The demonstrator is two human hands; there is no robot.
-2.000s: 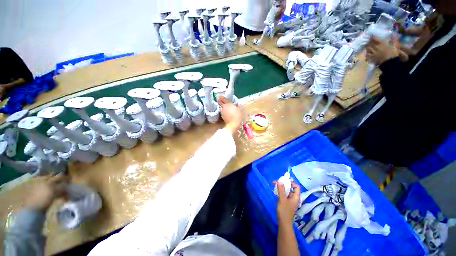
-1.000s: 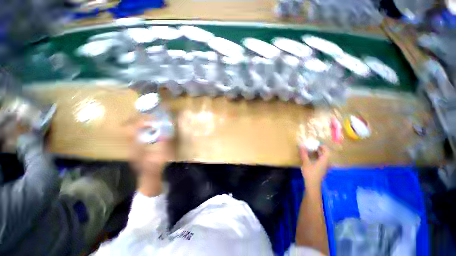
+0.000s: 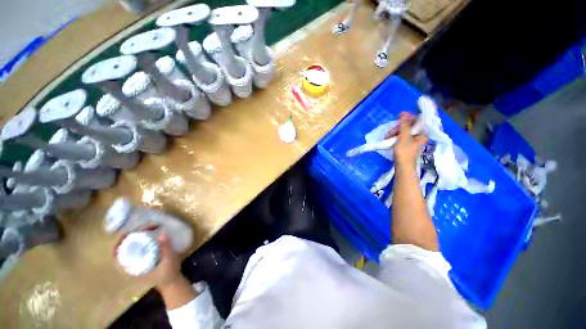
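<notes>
My left hand [image 3: 166, 263] is at the lower left over the bench, closed on a grey-white tube body [image 3: 138, 252] with a ruffled round rim. My right hand [image 3: 410, 140] reaches into the blue crate [image 3: 475, 257], at the crumpled whitish plastic bag [image 3: 443, 151] and the loose grey-white stems [image 3: 429, 193]. Its fingertips are partly hidden, and I cannot tell whether they grip a stem or the bag. A small white glue bottle [image 3: 287, 131] with a green tip stands alone on the bench.
Assemblies [image 3: 157, 83] with oval plates uppermost line the back of the tan bench [image 3: 218, 160], beside the green conveyor belt [image 3: 308, 22]. A yellow ring [image 3: 315, 80] and pink-red item [image 3: 300, 97] lie right of them. A dark-clothed person [image 3: 488, 51] is at upper right.
The glue bottle is out of my right hand and on the bench; that hand has moved into the crate. My left hand still holds the tube body. The view has turned right.
</notes>
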